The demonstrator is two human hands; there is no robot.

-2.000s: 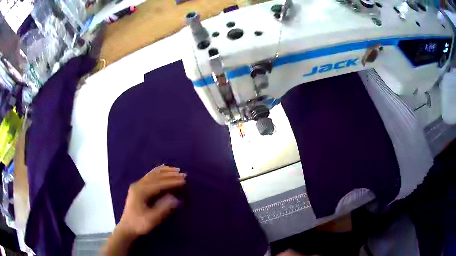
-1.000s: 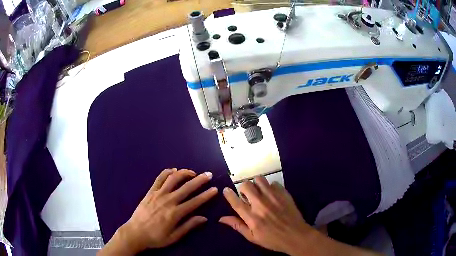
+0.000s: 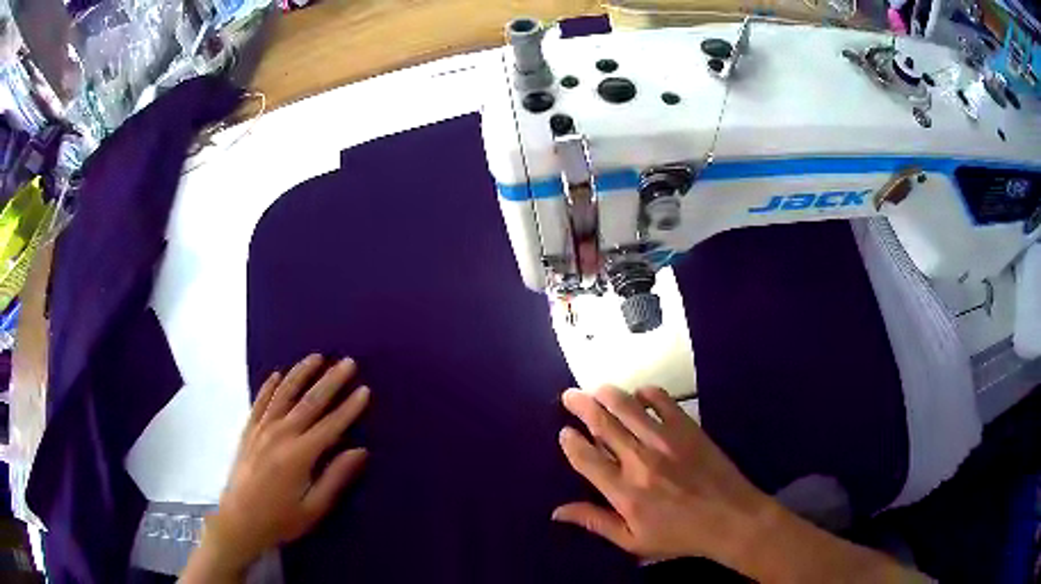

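A dark purple cut panel [image 3: 422, 331] lies flat on the white table, left of the needle area, its right edge beside the presser foot [image 3: 567, 285] of the sewing machine [image 3: 788, 126]. My left hand [image 3: 299, 445] rests flat on the panel's left part, fingers apart. My right hand [image 3: 656, 473] lies at the panel's right edge below the needle plate [image 3: 634, 354], fingers spread, fingertips on the fabric edge. Neither hand visibly grips anything. Whether the needle is in the fabric cannot be told.
A stack of cut panels [image 3: 799, 354] with fanned pale edges [image 3: 942, 422] lies under the machine arm. A long purple drape [image 3: 109, 285] hangs over the table's left edge. Crumpled clear plastic bags [image 3: 160, 57] are at upper left. A wooden surface [image 3: 377, 34] is behind.
My right hand has come in from below onto the panel's right edge. My left hand has moved left across the panel since one second ago. The whole view has shifted slightly.
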